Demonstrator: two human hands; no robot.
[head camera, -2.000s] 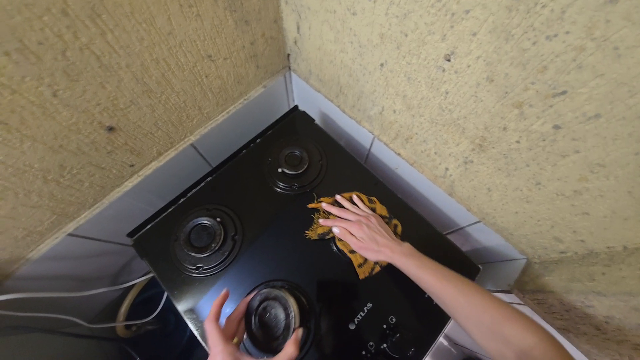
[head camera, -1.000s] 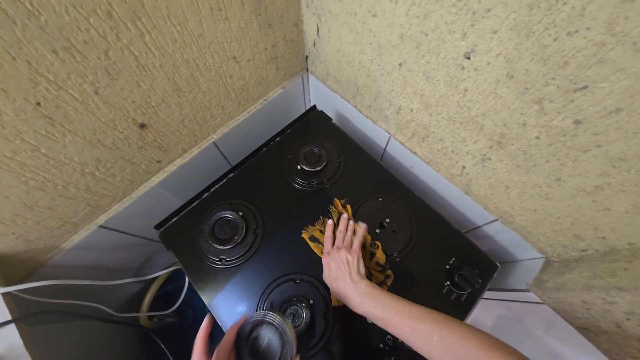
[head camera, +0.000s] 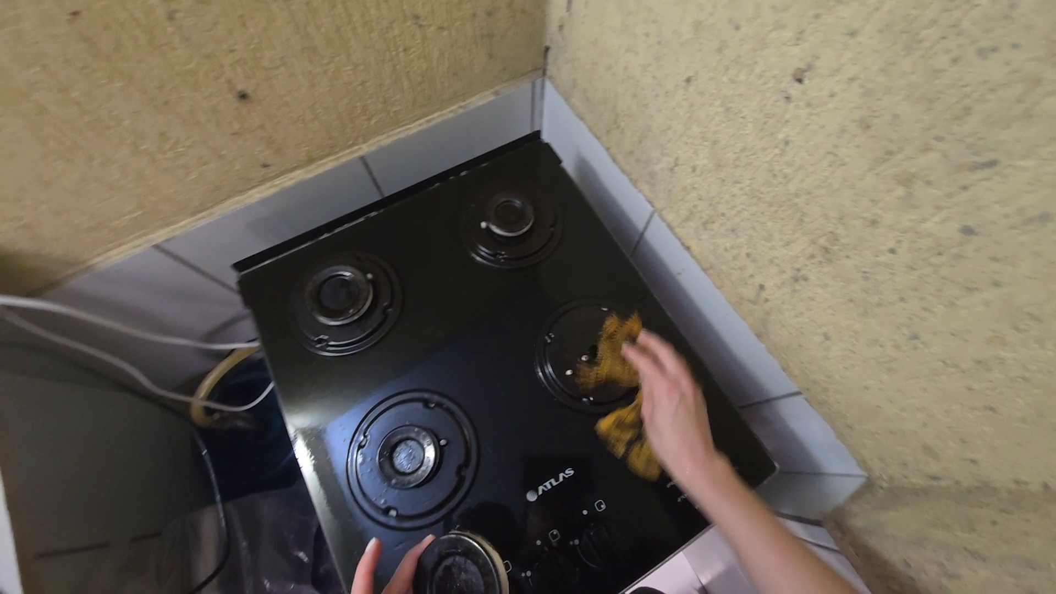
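My right hand (head camera: 678, 404) grips a yellow-and-black patterned cloth (head camera: 623, 433), part of it lying over the right burner recess (head camera: 565, 351) of the black Atlas gas cooktop (head camera: 462, 330). That recess has no burner cap on it. At the bottom edge of the view, the fingers of my left hand (head camera: 394, 569) hold a round dark burner cap (head camera: 462, 565) over the cooktop's front. Beside it, the front left burner (head camera: 408, 455) shows its lighter metal centre. Two rear burners (head camera: 340, 295) (head camera: 508, 216) have their dark caps on.
Rough yellowish walls (head camera: 784, 165) with a strip of pale tiles (head camera: 718, 305) meet behind the cooktop. White cables (head camera: 124, 351) run in from the left, near a dark blue container (head camera: 247, 412) with a tan rim. Control knobs (head camera: 594, 544) sit at the cooktop's front.
My right hand and the cloth have moved right, from the middle of the cooktop onto the right burner recess. The left hand has moved the burner cap away from the front left burner, toward the front.
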